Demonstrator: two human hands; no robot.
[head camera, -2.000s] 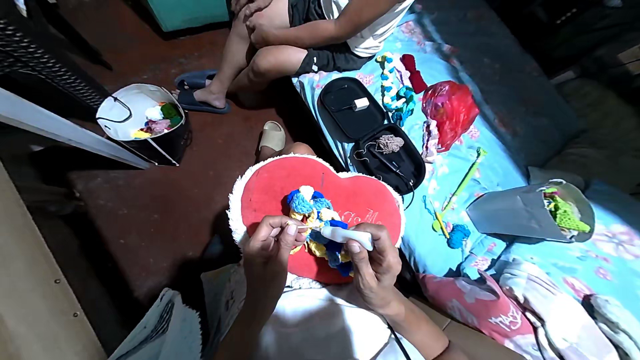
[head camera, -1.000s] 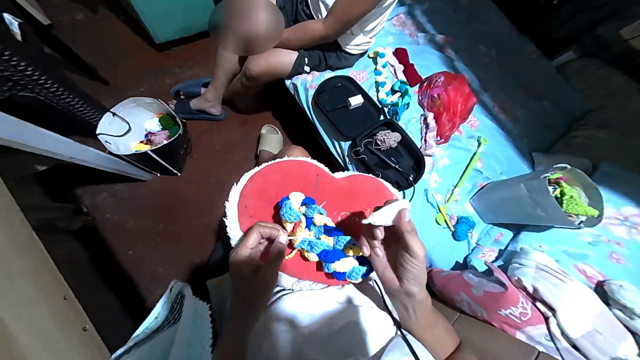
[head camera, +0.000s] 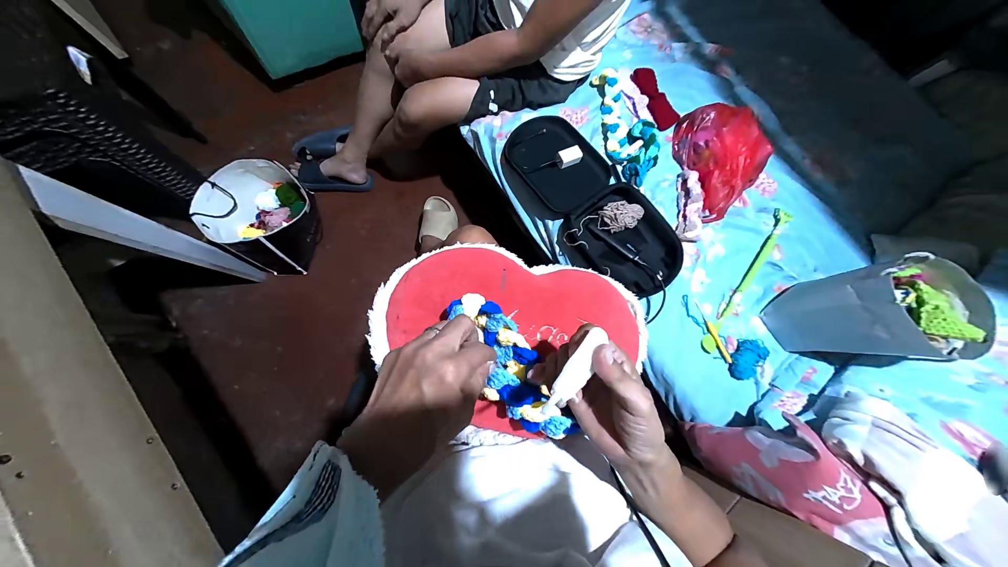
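Note:
On my lap lies a red heart-shaped cushion (head camera: 441, 283) with fluffy white trim and some writing. A braided yarn piece (head camera: 504, 378) in blue, light blue, cream and white rests across it. My left hand (head camera: 441, 366) is on the braid's left edge, fingers bent against it; its fingertips are partly hidden. In my right hand (head camera: 618, 394) is a small white tube or bottle (head camera: 579, 366), its narrow tip pointing down at the lower part of the braid.
Right, on a blue floral sheet (head camera: 685, 315), lie an open black case (head camera: 622, 252), a red plastic bag (head camera: 720, 153), yarn pieces and a grey bin (head camera: 835, 307). A person (head camera: 504, 63) sits ahead. A bucket of yarn (head camera: 307, 236) stands on the floor at left.
The white tube has gone from raised above the braid to tip-down at its lower part. My left hand has moved onto the braid's upper left edge.

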